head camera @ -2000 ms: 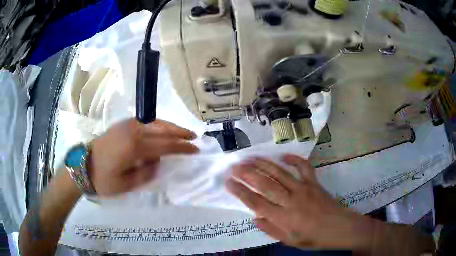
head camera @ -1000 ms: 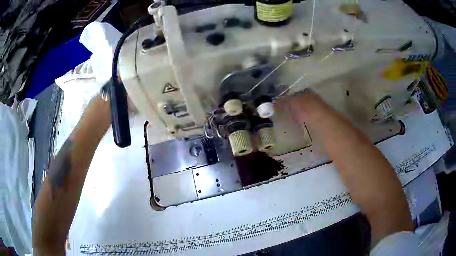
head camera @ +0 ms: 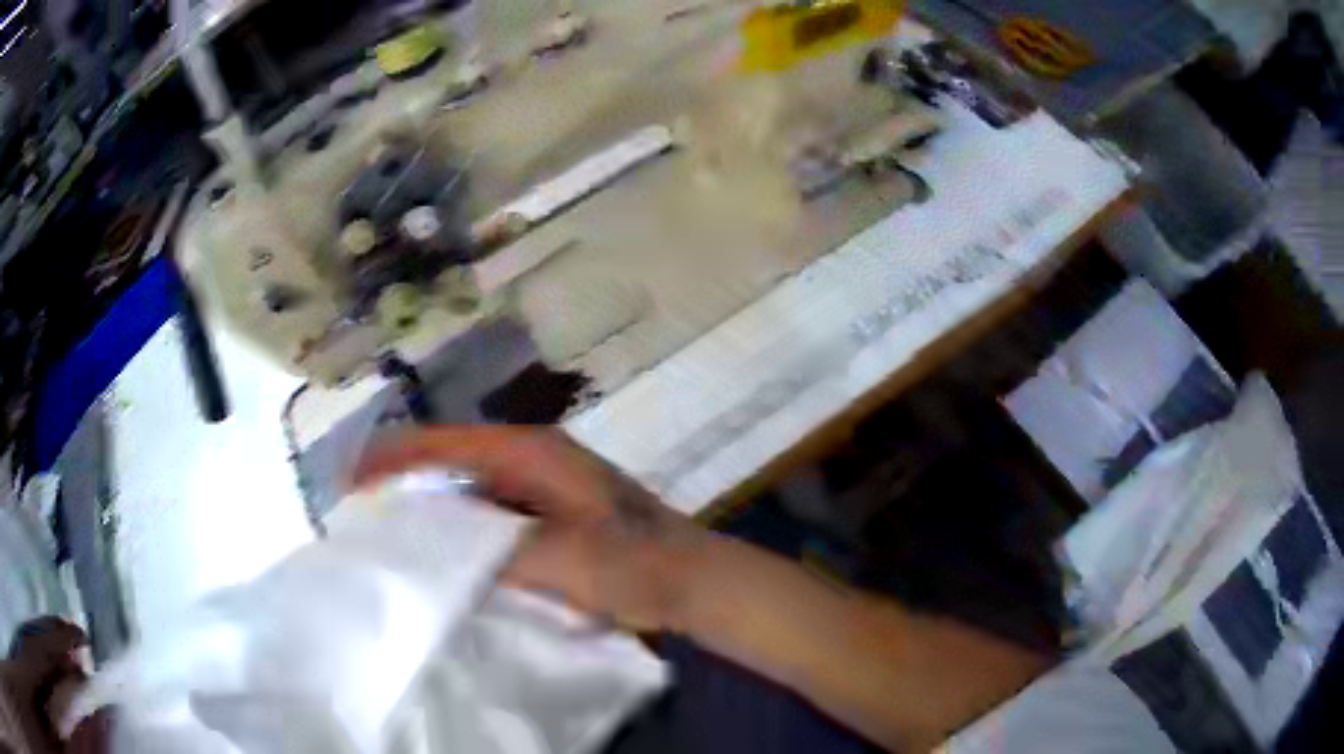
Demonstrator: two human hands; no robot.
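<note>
A white garment piece hangs crumpled in front of the machine table at the lower left. My right hand holds its upper edge near the needle plate area. My left hand is small, blurred and cut off at the lower left edge, beside the cloth; its grip cannot be told. The cream sewing machine stands behind, blurred. Its presser foot cannot be made out.
The white machine table has a wooden front edge and a printed ruler. A black bar hangs left of the machine head. White cloth lies low at the right. Orange-yellow handles show beyond the machine.
The view has swung right and tilted. My right hand has come from beside the tension knobs to the table front and now holds white cloth. My left hand has moved to the lower left edge.
</note>
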